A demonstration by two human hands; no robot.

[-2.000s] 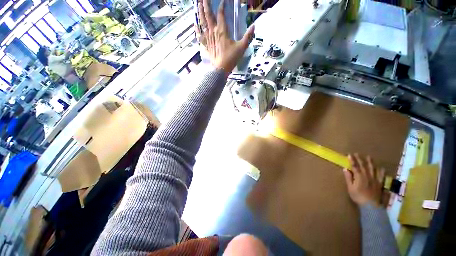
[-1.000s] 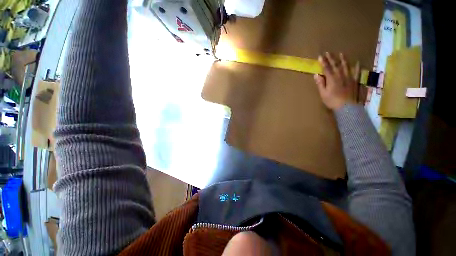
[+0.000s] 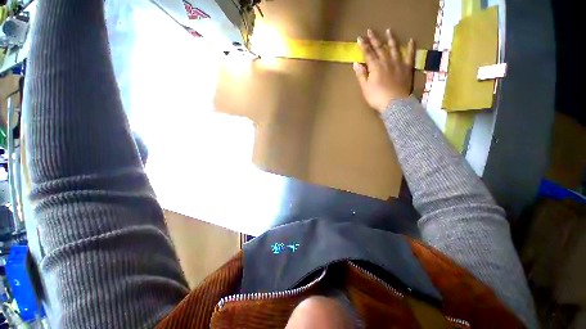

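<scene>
A large flat tan cut panel with a stepped left edge lies under the machine head. A yellow guide strip lies across the panel, from the bright needle area to a black end at right. My right hand rests flat on the strip and panel, palm down, fingers apart, grasping nothing. My left hand is out of the picture; only its grey sleeve shows, reaching up past the top left edge. Glare hides the panel edge near the needle.
A yellow end block with a white tab sits on the white jig board at right. The machine bed glares white at left. Another tan panel shows below it. Blue material is at lower left.
The view has tilted down and shifted right; the machine head now shows only partly at the top. My left hand, raised beside the machine earlier, is out of view. My right hand stays on the strip.
</scene>
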